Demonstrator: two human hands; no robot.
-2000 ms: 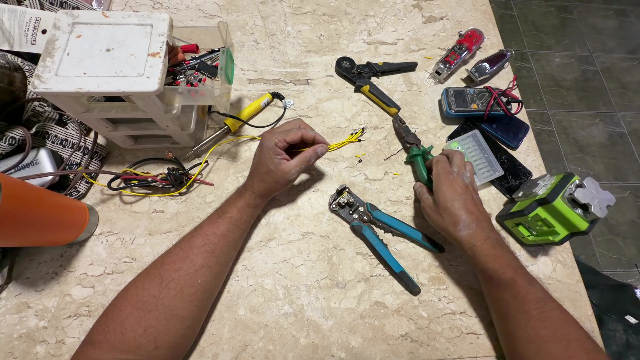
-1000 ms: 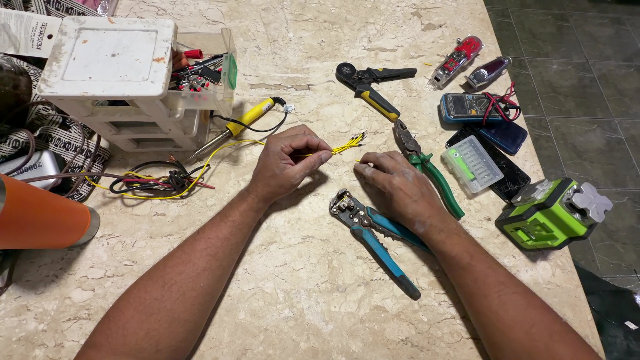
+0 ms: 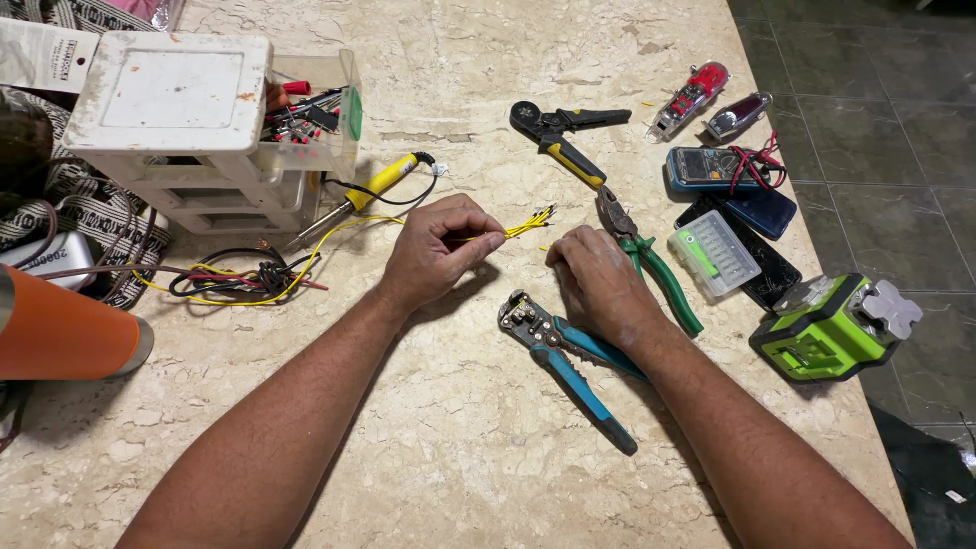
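My left hand [image 3: 446,248] pinches a bundle of yellow wires [image 3: 531,223] between thumb and fingers; their dark-tipped ends stick out to the right. My right hand [image 3: 598,278] rests low on the table beside the bundle, its fingers curled near a tiny yellow piece; whether it grips that piece I cannot tell. Under and beside the right hand lies a wire stripper [image 3: 583,396] with blue handles. Green-handled pliers [image 3: 671,293] lie just right of that hand. Above them is a crimping tool [image 3: 576,160] with black and yellow handles.
At left stand a plastic drawer unit [image 3: 171,99], a soldering iron [image 3: 381,183], tangled cables [image 3: 252,278] and an orange tumbler [image 3: 69,324]. Along the right lie a multimeter [image 3: 709,168], a clear plastic case [image 3: 714,254], a dark phone [image 3: 770,278] and a green laser level [image 3: 820,328] near the table edge.
Two seconds ago my right hand held the green-handled pliers; it let them go on the table and moved left toward the wire ends. My left hand still holds the yellow bundle.
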